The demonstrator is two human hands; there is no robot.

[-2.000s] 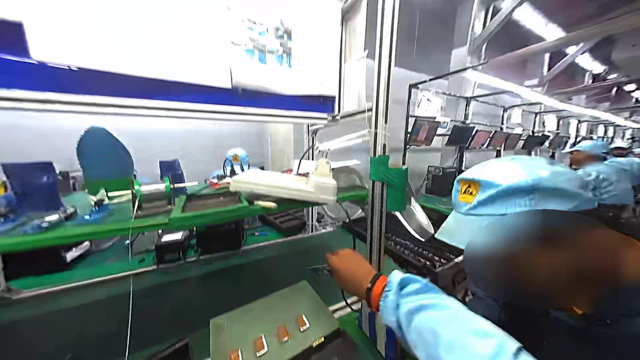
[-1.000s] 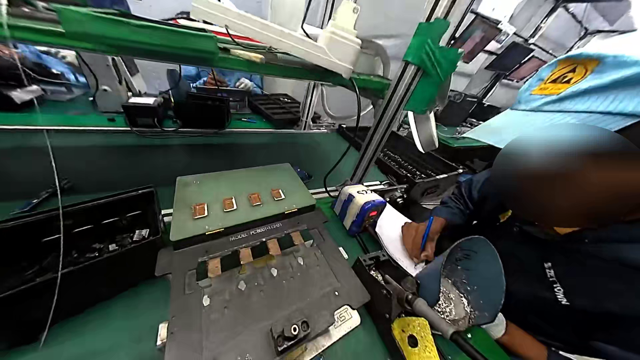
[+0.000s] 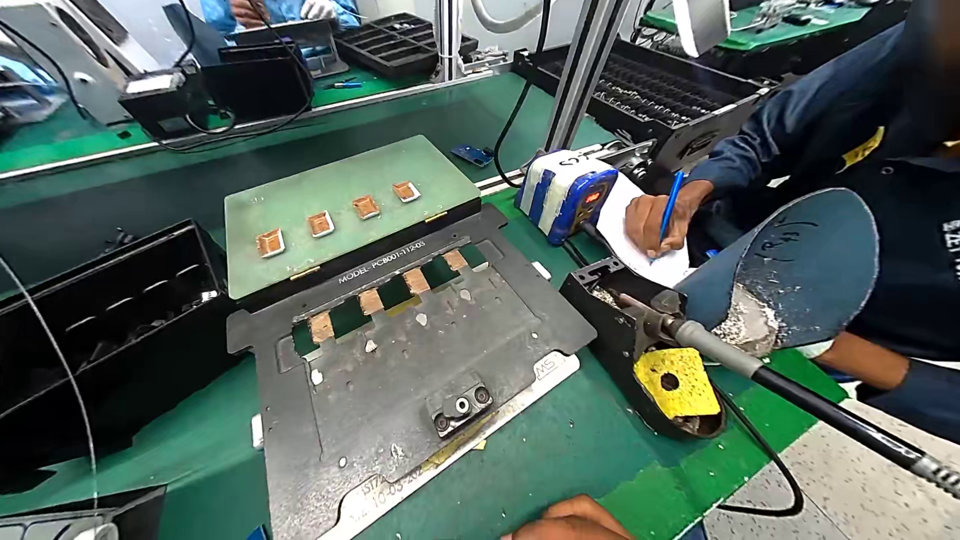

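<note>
At the bottom edge, part of what looks like my right hand (image 3: pixel 574 521) rests by the green mat, fingers bent, the rest cut off; whether it holds anything is hidden. My left hand is out of view. Ahead lies a dark metal fixture plate (image 3: pixel 420 352) with a row of copper-coloured pads and a small bolted block (image 3: pixel 459 409). Its pale green hinged lid (image 3: pixel 337 187) lies open behind, bearing several copper-coloured pads in white frames. To the right, a soldering iron (image 3: pixel 795 394) sits in its black stand (image 3: pixel 611 322), with a yellow sponge (image 3: pixel 679 382).
A blue-and-white soldering station (image 3: pixel 566 195) stands behind the iron stand. At right, a co-worker's hand (image 3: pixel 660 225) holds a blue pen (image 3: pixel 672 206) on paper, beside a curved blue sheet scoop (image 3: pixel 802 262) with metallic bits. A black bin (image 3: pixel 112 330) is at left; solder wire (image 3: pixel 56 345) hangs there.
The view has swung down towards the bench. My right arm, stretched forward two seconds ago, has drawn back; a hand shows at the bottom edge now. The co-worker's hand stays on the paper with the pen.
</note>
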